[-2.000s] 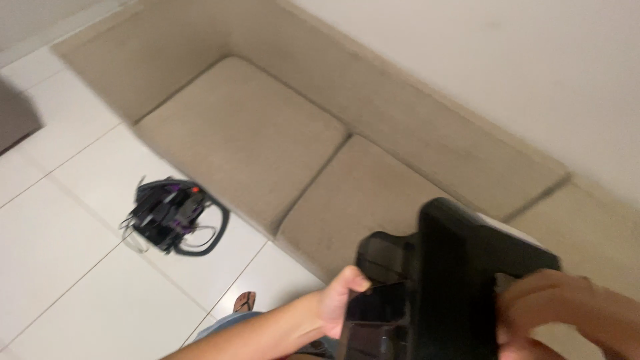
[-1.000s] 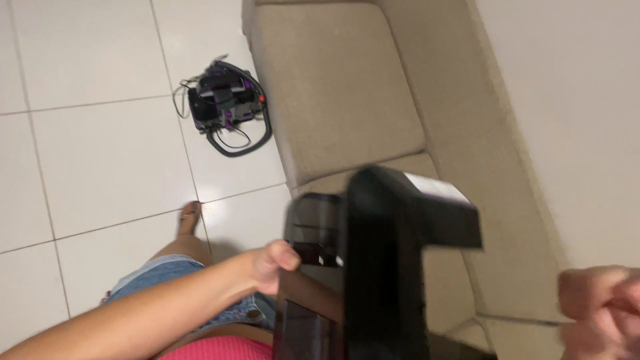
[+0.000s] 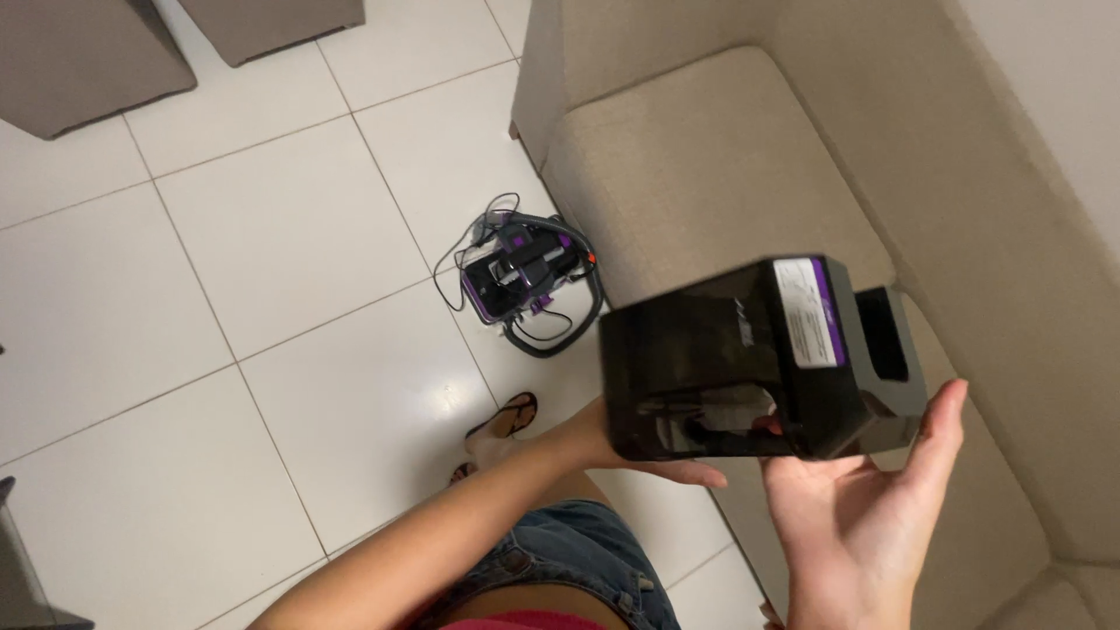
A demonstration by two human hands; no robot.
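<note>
A glossy black plastic tank, probably the removable water tank of a cleaning machine (image 3: 700, 350), is held up at the right of centre, with a white and purple label on its side and a recessed grip at its right end. My left hand (image 3: 665, 468) reaches beneath it, mostly hidden by it, with some fingers showing below. My right hand (image 3: 844, 516) supports the tank's lower right part from below, palm up, thumb raised beside its right end. On the floor stands a black and purple portable cleaning machine (image 3: 525, 262) with a hose and a cord looped around it.
A beige sofa (image 3: 700, 166) runs along the wall on the right, its front edge close beside the machine. White tiles (image 3: 289, 201) cover the floor. Brown fabric-covered furniture (image 3: 87, 61) stands at the top left, and a dark object (image 3: 31, 569) at the lower left. My sandalled feet (image 3: 507, 420) are near the machine.
My right hand, apart from the tank one second ago, is now under its right part. The tank has turned and its label side faces me. The view has rotated.
</note>
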